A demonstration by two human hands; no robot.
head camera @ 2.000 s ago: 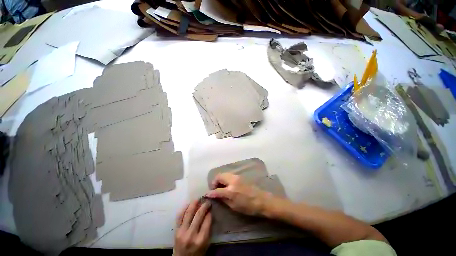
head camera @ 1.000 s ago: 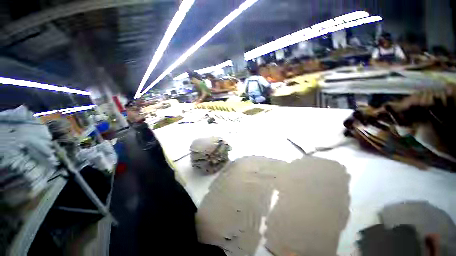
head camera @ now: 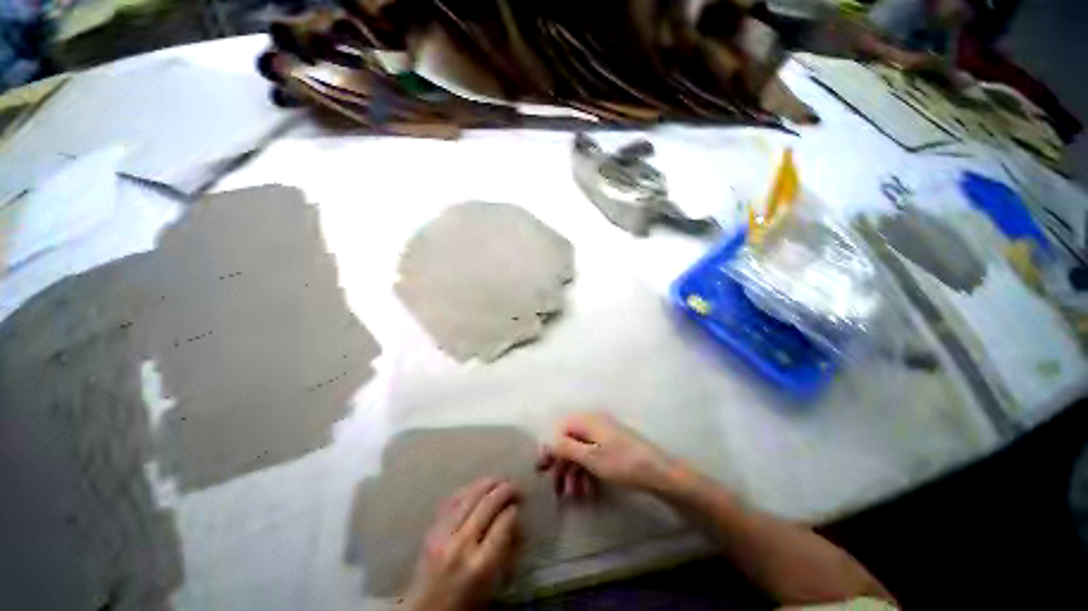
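Observation:
A grey-taupe cut panel (head camera: 412, 495) lies flat in front of me, its rounded end away from me and a stepped edge at left. My left hand (head camera: 471, 537) rests on its lower right part, fingers slightly bent and a little apart, gripping nothing visible. My right hand (head camera: 597, 456) is at the panel's right edge, thumb and forefinger pinched together there. The pinched edge is small and blurred, and the other fingers are curled under. A pale work sheet (head camera: 668, 406) lies under the panel and hands.
A roundish pile of panels (head camera: 483, 277) lies beyond my hands. Waiting panels (head camera: 251, 340) lie at left. A blue tray (head camera: 746, 344) with yellow sticks and a film-covered container stands at right. A crumpled grey strip (head camera: 630, 185) lies behind the pile. Brown parts (head camera: 537, 60) line the table's back.
The view swung up and left across the factory floor, then returned to the table. The panel's stepped edge, earlier at right, is now at left. My hands have moved apart.

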